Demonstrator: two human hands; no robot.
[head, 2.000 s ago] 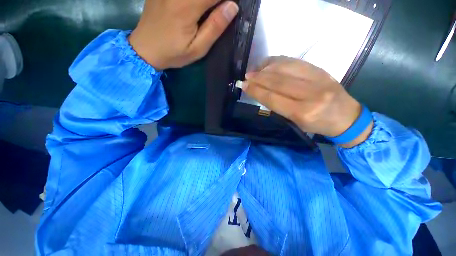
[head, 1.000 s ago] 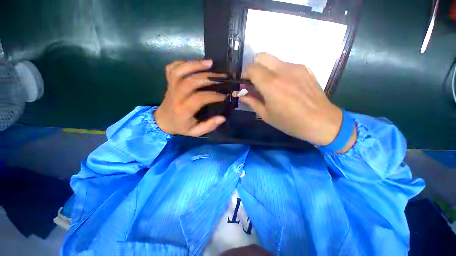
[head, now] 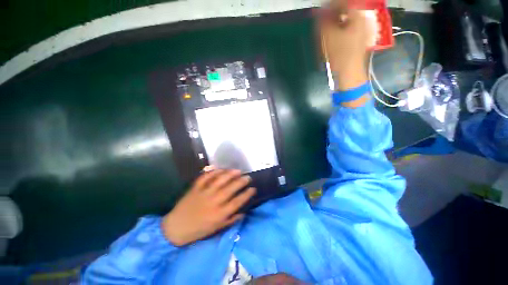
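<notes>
The open tablet housing (head: 178,133) lies on the dark green mat, its black frame around a bright silver-white plate (head: 239,128). A circuit board (head: 225,80) with a green spot is at its far end. My left hand (head: 209,206) rests on the near left part of the housing, fingers spread, with nothing seen in it. My right hand (head: 345,42) is blurred, at the red tray (head: 384,25) at the top; its fingertips are hidden, and whether it holds anything cannot be told.
A looped white cable (head: 420,50) and a crinkled clear bag (head: 444,108) lie right of the tray. A white-edged strip (head: 139,22) crosses the top. A slim shiny tool (head: 330,75) lies beside my right wrist. A white round object (head: 8,217) is at the left edge.
My right hand has left the housing's left edge and reached up and right to the tray. My left hand is now flat at the near edge. The view has shifted, showing the board end and tray.
</notes>
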